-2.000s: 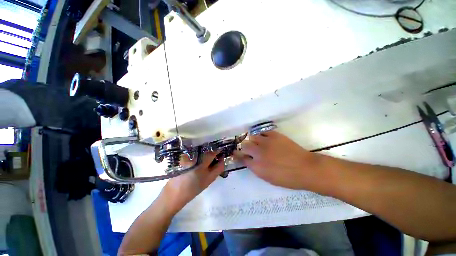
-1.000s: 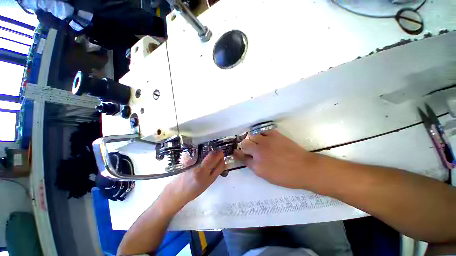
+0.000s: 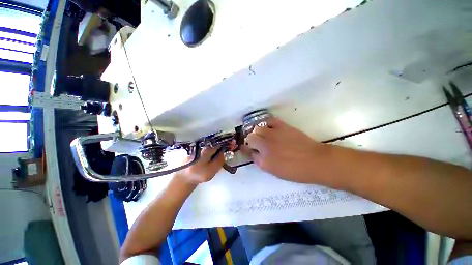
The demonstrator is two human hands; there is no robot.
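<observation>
The white sewing machine head (image 3: 207,83) crosses the view. My left hand (image 3: 203,166) is at the needle area, its fingertips partly hidden behind shiny metal parts. My right hand (image 3: 274,147) is just right of it, its fingers curled together below the round metal dial (image 3: 256,118). A small dark workpiece (image 3: 231,168) shows at the fingertips; most of it is hidden, and the exact grip of each hand does not show. The tension assembly (image 3: 152,150) and the large metal loop guard (image 3: 83,160) are left of my hands.
A stack of rounded black pieces (image 3: 127,177) lies on the table at left, by a blue bin (image 3: 181,246). Snips with pink-red handles (image 3: 462,115) lie at far right. A dark line (image 3: 383,126) crosses the white table (image 3: 305,204), which bears a printed scale.
The view has shifted, so the machine sits further left and higher. My left fingers have moved further in behind the metal parts. The dark-clothed person at upper left is out of view.
</observation>
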